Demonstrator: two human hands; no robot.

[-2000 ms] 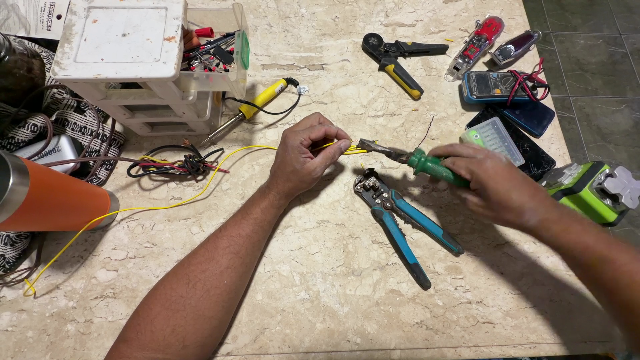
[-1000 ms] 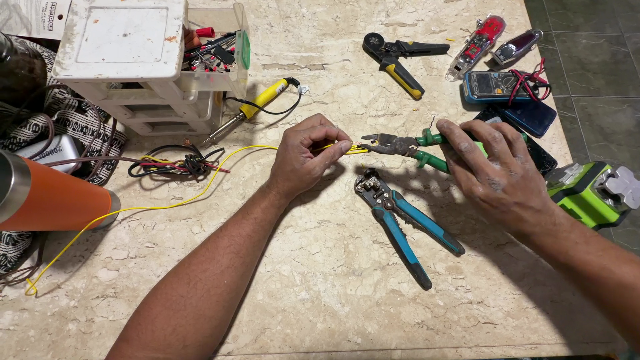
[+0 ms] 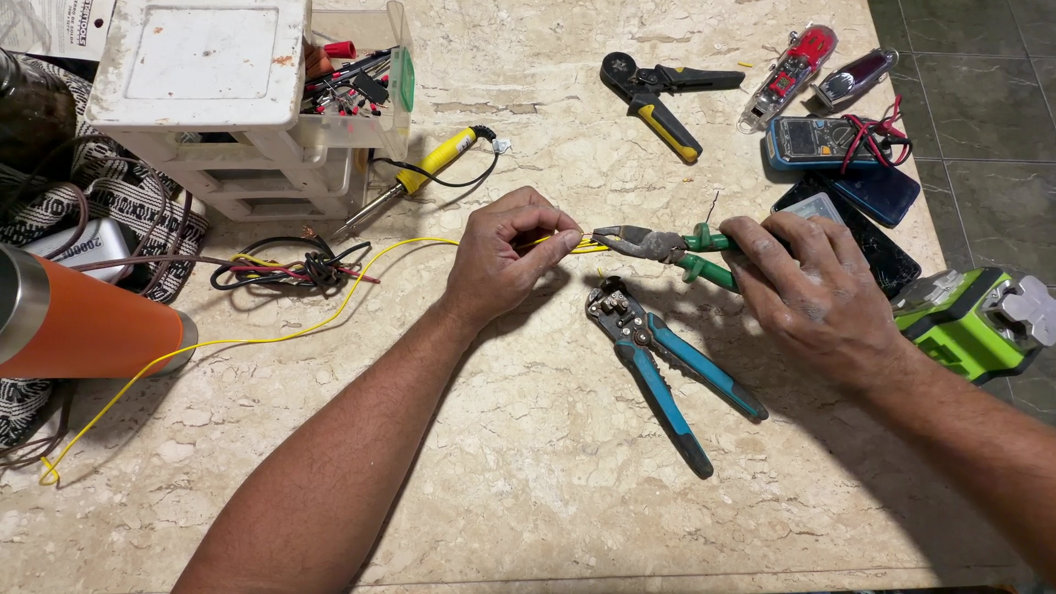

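Observation:
My left hand [image 3: 511,252] pinches a thin yellow wire [image 3: 412,241], which trails left across the stone tabletop past an orange tumbler. Short yellow ends stick out to the right of its fingertips. My right hand [image 3: 813,289] grips the green handles of combination pliers [image 3: 652,244]; their jaws point left and are slightly parted close to the wire ends. Whether the jaws touch the wire, I cannot tell. Just below the pliers lies a wire stripper [image 3: 660,363] with blue and black handles. A crimping tool [image 3: 656,95] with black and yellow handles lies farther back.
At the left stand the orange tumbler [image 3: 99,318], a bundle of dark cables [image 3: 305,268] and a white drawer unit [image 3: 214,66]. A yellow soldering iron [image 3: 429,165] lies beside the drawers. The right side holds a multimeter [image 3: 825,142], phones [image 3: 879,194] and a green device [image 3: 965,322].
The pliers' handles have spread apart from the closed position of two seconds ago, and my right hand has shifted its grip on them. My left hand has stayed in place with the wire.

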